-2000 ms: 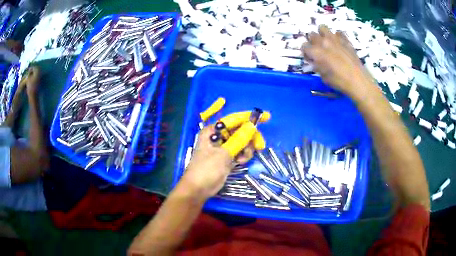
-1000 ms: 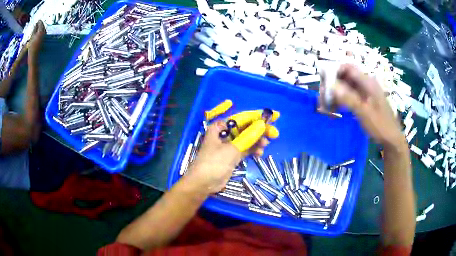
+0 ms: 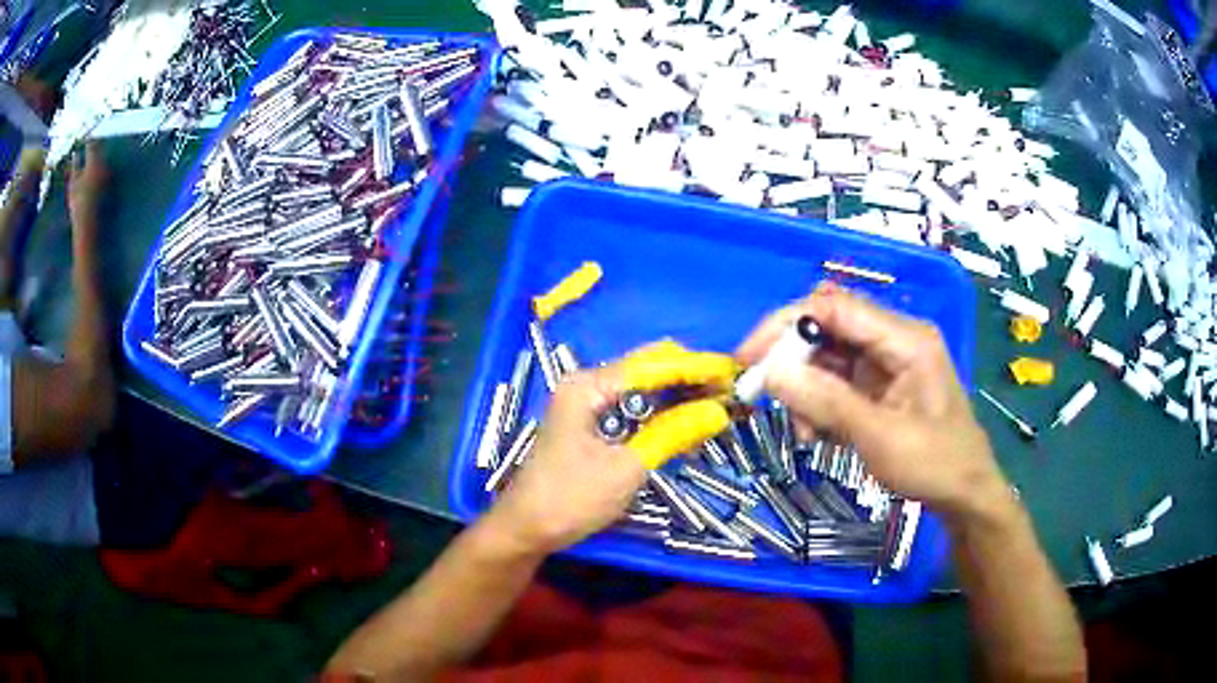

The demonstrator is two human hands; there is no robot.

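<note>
My left hand (image 3: pixel 607 434), with yellow finger cots on its fingers, is over the near blue tray (image 3: pixel 667 214). It holds metal tubes; two round ends (image 3: pixel 625 414) show by its thumb side. My right hand (image 3: pixel 874 387) holds a white sleeved piece (image 3: pixel 781 366) with a dark round end, its lower end at my left fingertips. Whether the white piece touches a tube there is hidden. Many silver metal tubes (image 3: pixel 694 500) lie in the lower part of the tray. A loose yellow finger cot (image 3: pixel 569 288) lies in its upper left.
A heaped blue parts tray (image 3: pixel 139 287) stands at left on another bin. White pieces (image 3: pixel 787 100) are heaped beyond the near tray. Two yellow cots (image 3: pixel 1028 370), a thin rod (image 3: pixel 1008 412) and a clear bag (image 3: pixel 1121 107) lie at right. Another person's hand (image 3: pixel 86 180) is far left.
My right hand has come from the white heap down over the near tray to my left fingertips, carrying a white piece. My left hand stays over the tray, still holding tubes.
</note>
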